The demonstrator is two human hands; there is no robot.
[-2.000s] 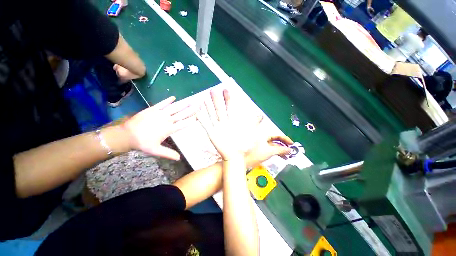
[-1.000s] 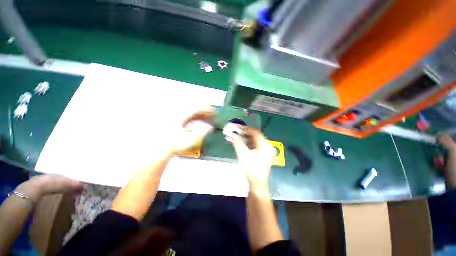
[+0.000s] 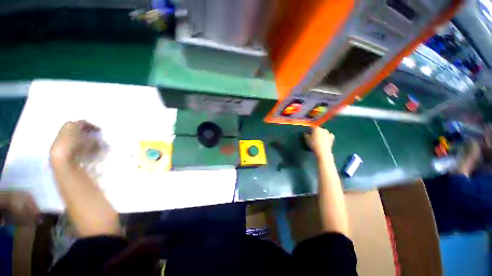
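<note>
My left hand [image 3: 73,141] is over the white sheet [image 3: 129,108]. It is blurred, with a blurred greyish patch beside its fingers, so I cannot tell what it holds. My right hand [image 3: 321,139] reaches to the green bench just below the control box [image 3: 372,59]. Its fingers are bent down over something dark, and the grip is unclear. The round black nest [image 3: 209,134] on the press base plate [image 3: 189,153] shows no white piece on it. A pile of small dark parts [image 3: 286,156] lies left of my right hand.
The green press head [image 3: 216,81] hangs behind the nest. Yellow button boxes flank the nest, left [image 3: 156,156] and right [image 3: 252,153]. A short white-blue cylinder [image 3: 353,165] lies right of my right hand. An open carton [image 3: 367,221] is below the bench. Other people's hands show at both sides.
The view has swung right. My hands have parted from the nest: the left moved left over the sheet, the right moved right past the dark pile. The white piece is gone from the nest.
</note>
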